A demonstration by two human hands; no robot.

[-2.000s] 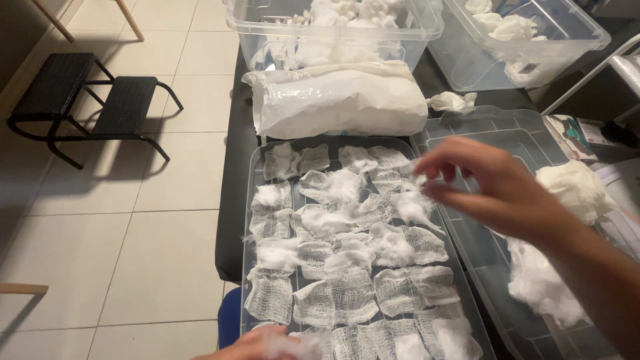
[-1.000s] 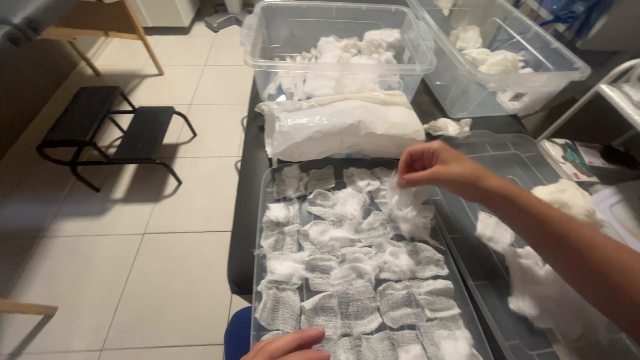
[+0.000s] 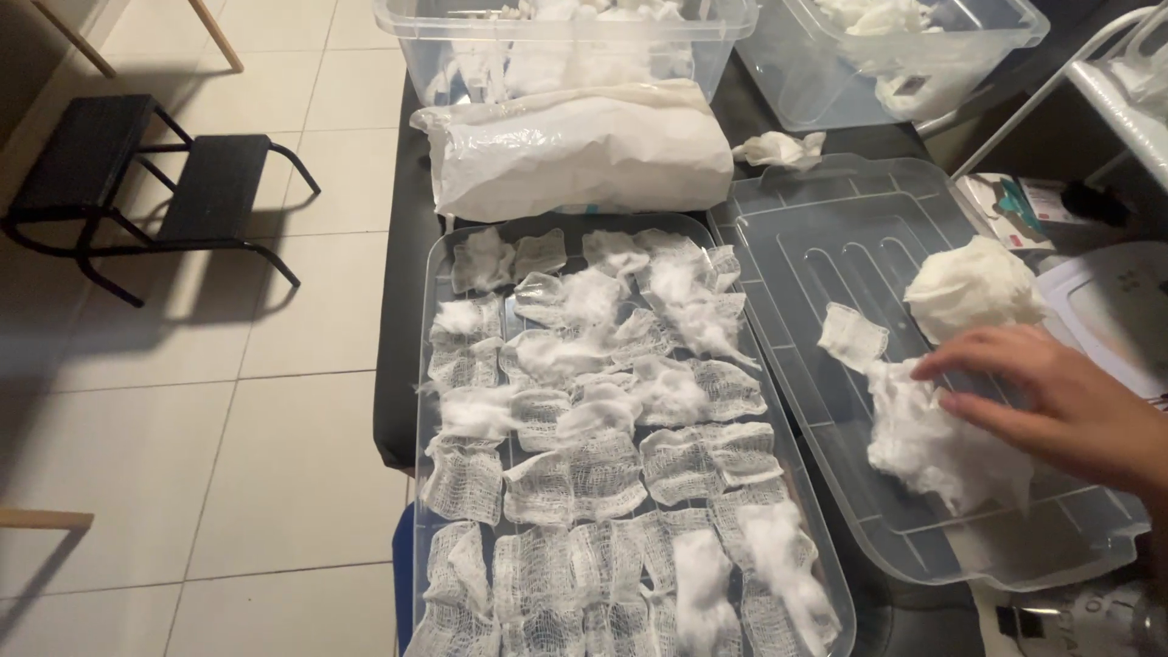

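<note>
My right hand reaches in from the right, its fingertips at a heap of white cotton wool on a clear plastic lid; whether they grip it I cannot tell. A small gauze square and a cream-coloured wad lie beside the heap. Rows of gauze pieces cover another clear plastic lid or shallow tray, and tufts of cotton wool rest on several of them. My left hand is out of view.
A white roll in plastic wrap lies behind the gauze rows. Beyond it stand two clear plastic bins holding white material. A crumpled white piece is near the roll. On the tiled floor at left stands a black step stool.
My right hand has moved from above the gauze rows to the cotton heap at the right. My left hand, earlier at the lower edge, has left the view.
</note>
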